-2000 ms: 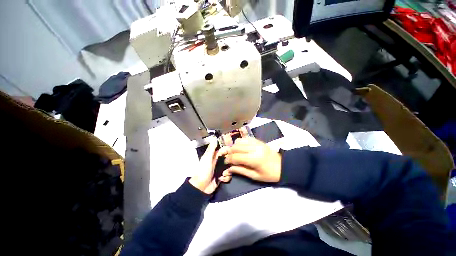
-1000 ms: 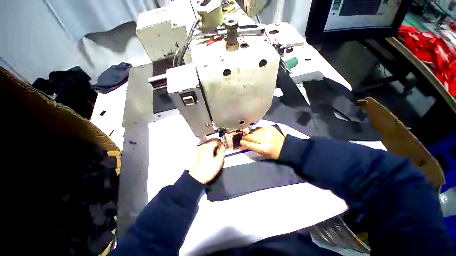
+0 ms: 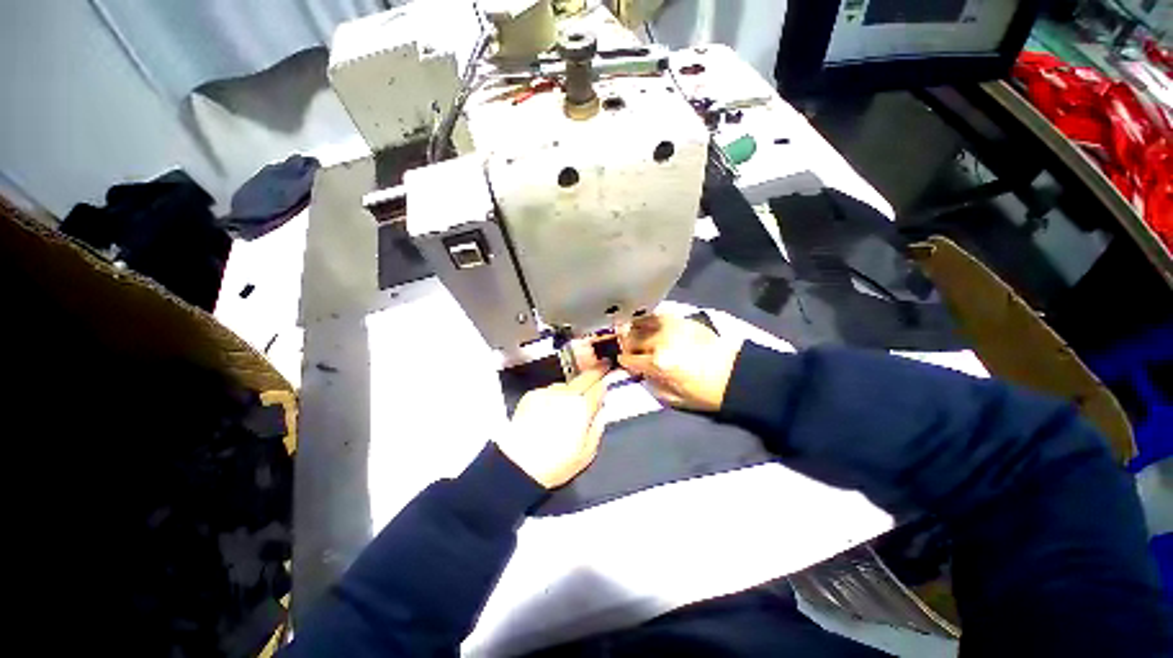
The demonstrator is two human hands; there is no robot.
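The cream-white sewing head [image 3: 598, 212] stands over the white sheet. The coppery pattern clamp [image 3: 585, 352] is under it, with a small black patch [image 3: 606, 350] inside the frame. My left hand [image 3: 558, 429] lies flat before the clamp, its fingertips at the frame's front edge. My right hand [image 3: 679, 361] is at the clamp's right side, its fingertips bent down by the patch; whether they pinch it is hidden. A dark fabric strip [image 3: 669, 453] lies on the sheet in front of the hands; another dark piece shows left of the clamp.
A dark-filled cardboard box [image 3: 238, 337] is at the left, another box [image 3: 1029, 337] at the right. Loose dark pieces lie on the table right of the head. A screen [image 3: 900, 36] stands behind right. Red goods [image 3: 1106, 122] lie on the neighbouring table.
Both hands were close together over dark fabric, then parted to the clamp's two sides. Since then my left hand has moved right to the clamp's front. The dark strip now shows uncovered before the hands.
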